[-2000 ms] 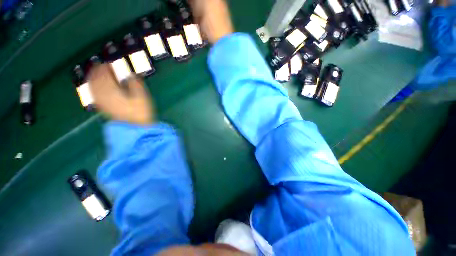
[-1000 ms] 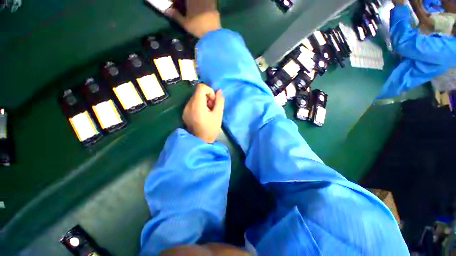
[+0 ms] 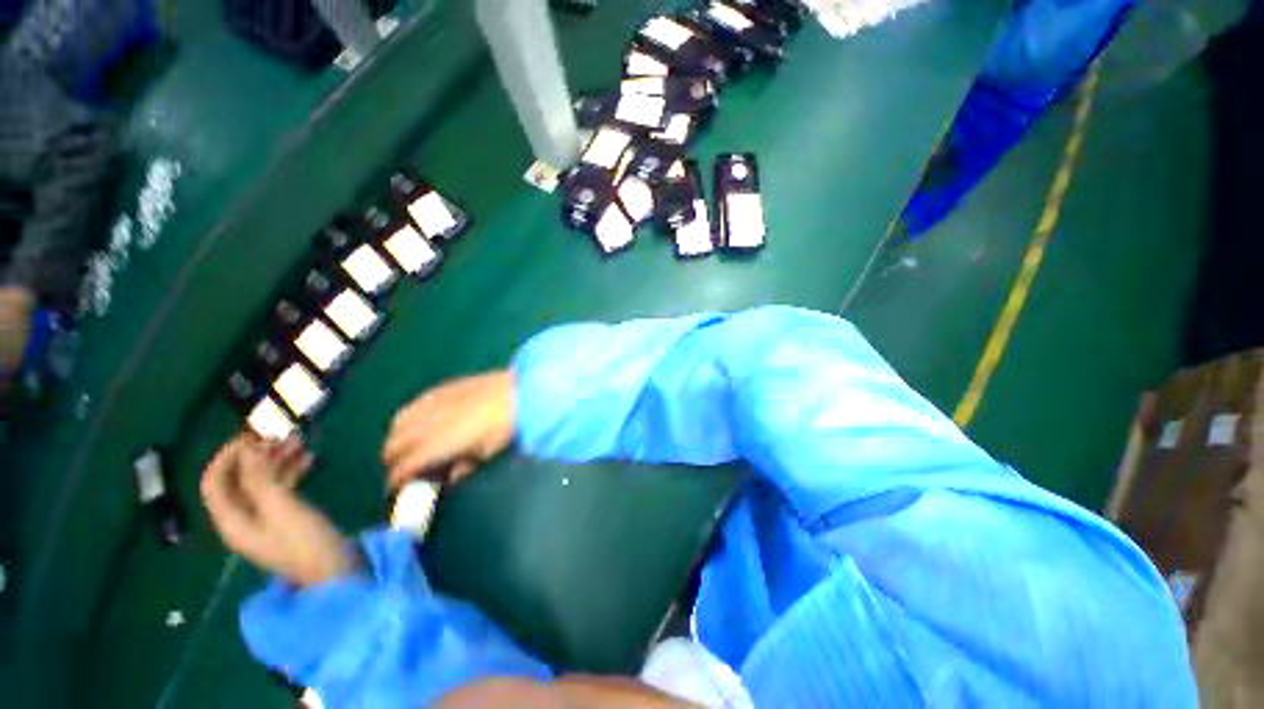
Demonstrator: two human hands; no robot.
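Observation:
Several black handheld units with white rectangles lie in a slanting row [image 3: 322, 345] at the left on the green bench. My left hand [image 3: 270, 510] is slightly blurred, fingers apart, at the near end of the row; its fingertips overlap the lower edge of the nearest unit [image 3: 272, 418]. I cannot tell if they touch it. My right hand [image 3: 451, 427] is right of the row, its fingers closed over a unit [image 3: 413, 507] whose white part shows below them. The rest of that unit is hidden by the hand.
A loose pile of black units [image 3: 641, 108] lies at the top centre beside a pale grey bar [image 3: 527, 83]. A single unit [image 3: 155, 492] lies far left. Another person's sleeve [image 3: 1033, 56] is at the upper right, another person at the upper left. A cardboard box [image 3: 1192, 471] stands right.
The view has turned. My right hand has come back from the far side of the row to near my left hand. My left hand has moved to the row's near end, its fingers opened.

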